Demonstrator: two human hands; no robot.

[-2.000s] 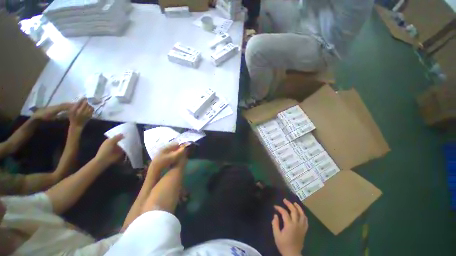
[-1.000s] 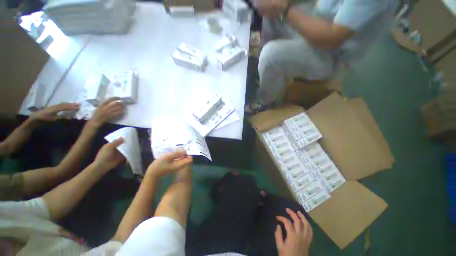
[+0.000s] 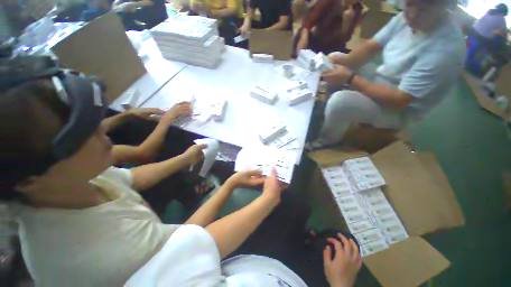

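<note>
A thin white printed leaflet [image 3: 253, 161] is held at the table's front edge. My left hand [image 3: 272, 185] grips its lower edge, thumb on top. A neighbour's hand [image 3: 246, 179] is at the same edge, just left of mine; their fingers partly overlap the sheet. Beyond it, a small white box [image 3: 272, 132] lies on printed sheets [image 3: 284, 140] near the table corner. My right hand [image 3: 342, 259] is at the bottom, right of my dark lap, fingers spread and empty; its wrist is cut off by the frame edge.
An open brown carton [image 3: 428, 188] with rows of white boxes [image 3: 367, 210] stands on the floor at right. The neighbour's other hand [image 3: 196, 154] holds a sheet. A seated person [image 3: 417, 73] handles small boxes. A tall white stack [image 3: 187, 39] stands on the table [image 3: 235, 84].
The view has swung left and up, showing more people. My left hand and the leaflet have moved towards the sheets at the table corner. My right hand remains open by my lap.
</note>
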